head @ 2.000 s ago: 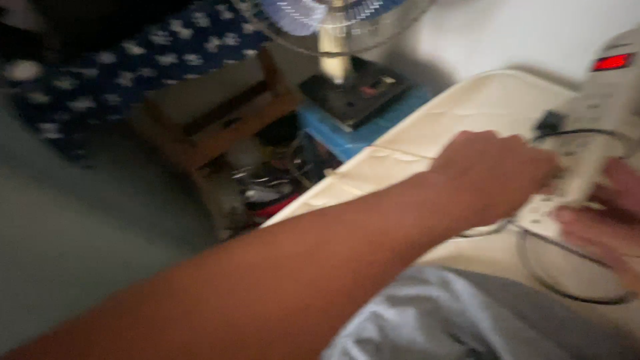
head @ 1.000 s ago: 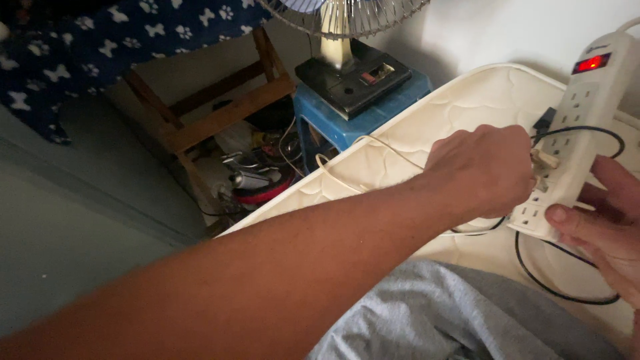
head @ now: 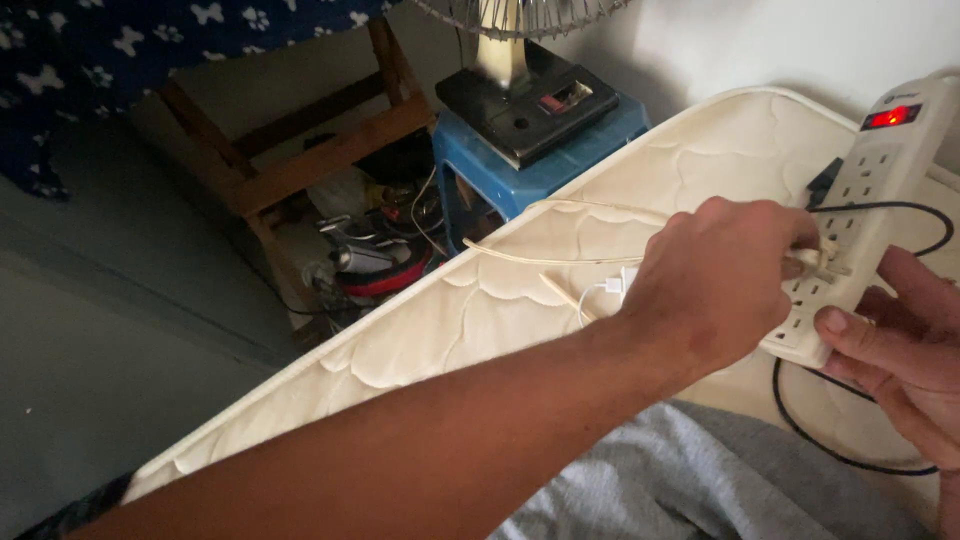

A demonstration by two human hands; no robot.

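A white power strip with a lit red switch lies tilted at the right. My right hand supports it by the lower edge, thumb on the near end and fingers behind. The fingers of my left hand pinch a cream plug over the middle outlets; whether its prongs sit in an outlet cannot be told. A cream cord runs from behind my left hand across the mattress. A black plug sits at the strip's far side, and a black cable loops below it. A white charger is partly hidden by my left wrist.
Under the strip lies a quilted cream mattress, with grey cloth near me. Beyond its edge, a fan's black base stands on a blue plastic stool. A wooden frame and mixed items on the floor are to the left.
The blur of the earliest frame is gone. Both hands have stayed at the power strip, with my left hand still at the outlets and my right hand at the near end.
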